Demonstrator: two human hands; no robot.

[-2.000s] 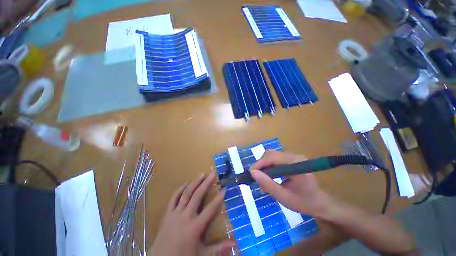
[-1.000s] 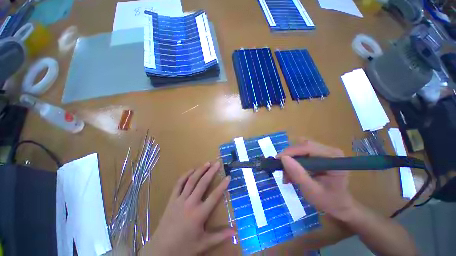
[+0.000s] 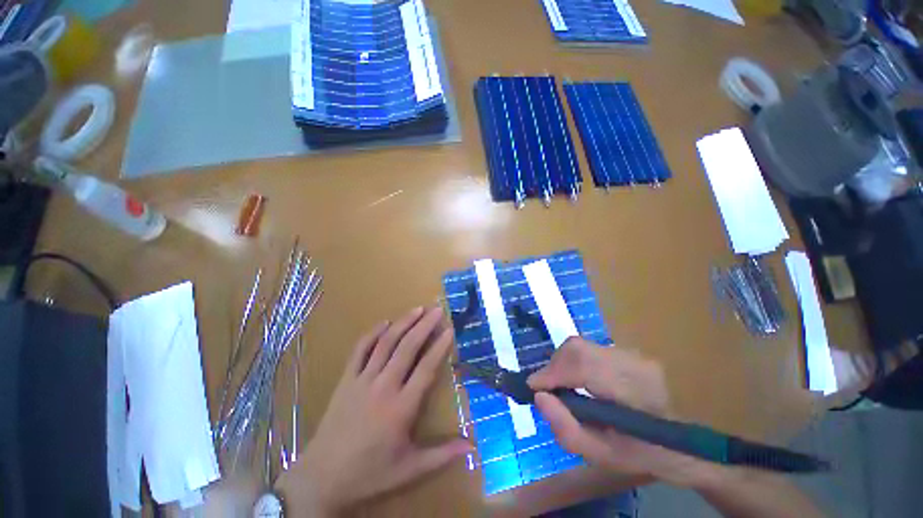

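Observation:
The blue solar cell panel [image 3: 526, 460] lies before me, with two white strips [image 3: 509, 349] across it and small black pieces [image 3: 527, 319] near its upper part. My right hand [image 3: 607, 400] holds the dark soldering iron [image 3: 658, 430] like a pen. Its metal tip points left, at the panel's left part, over the left white strip. My left hand [image 3: 390, 410] lies flat with fingers apart along the panel's left edge, its fingertips at or near that edge. Whether they touch it is hard to tell. My right hand hides part of the right strip.
Silver ribbons [image 3: 268, 354] and white strips [image 3: 162, 395] lie at left, with a flux bottle [image 3: 116, 207] and an amber piece [image 3: 250, 216]. Further back are a curved panel stack [image 3: 366, 71] and dark blue cells [image 3: 526, 137]. At right are short ribbons [image 3: 750, 293] and a grey cylinder [image 3: 815, 132].
The iron and my right hand have moved down the panel, and the iron's handle now slants down to the right. The black pieces are more exposed. My left hand stays beside the panel.

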